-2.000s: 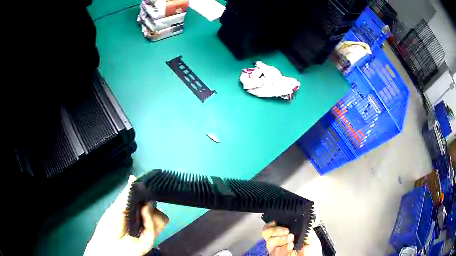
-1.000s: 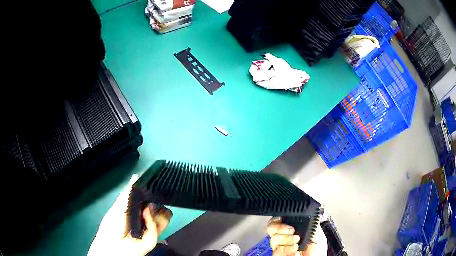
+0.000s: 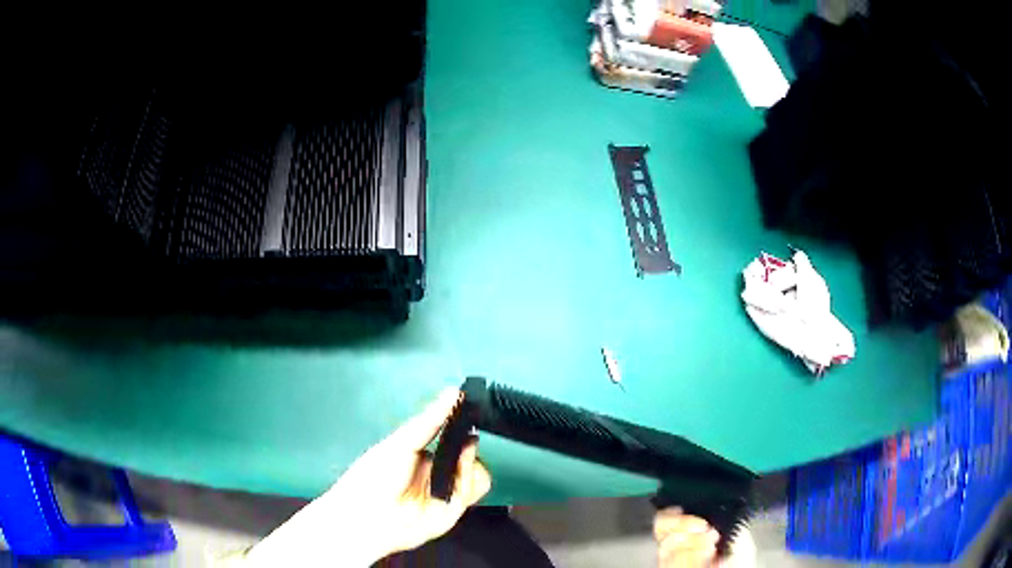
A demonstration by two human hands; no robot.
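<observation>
A black finned housing (image 3: 610, 440) is held in both hands above the near edge of the green bench, its fins facing up and away and its right end lower. My left hand (image 3: 416, 477) grips its left side wall. My right hand (image 3: 694, 540) grips its right side wall and is partly hidden behind it, cut by the lower edge. A flat black end plate (image 3: 644, 211) lies on the bench (image 3: 522, 222). A small pale piece (image 3: 613, 365) lies just beyond the housing.
Stacked black housings (image 3: 333, 189) stand at left, a dark stack (image 3: 877, 166) at right. A crumpled white rag (image 3: 797, 311), paper bundles (image 3: 655, 47) and a paper sheet (image 3: 751, 63) lie on the bench. Blue crates (image 3: 899, 488) stand lower right, blue plastic legs (image 3: 89, 538) lower left.
The view has turned left, so the bench things sit further right. The housing is still in both hands and now slopes down to the right, with less of its ribbed face showing.
</observation>
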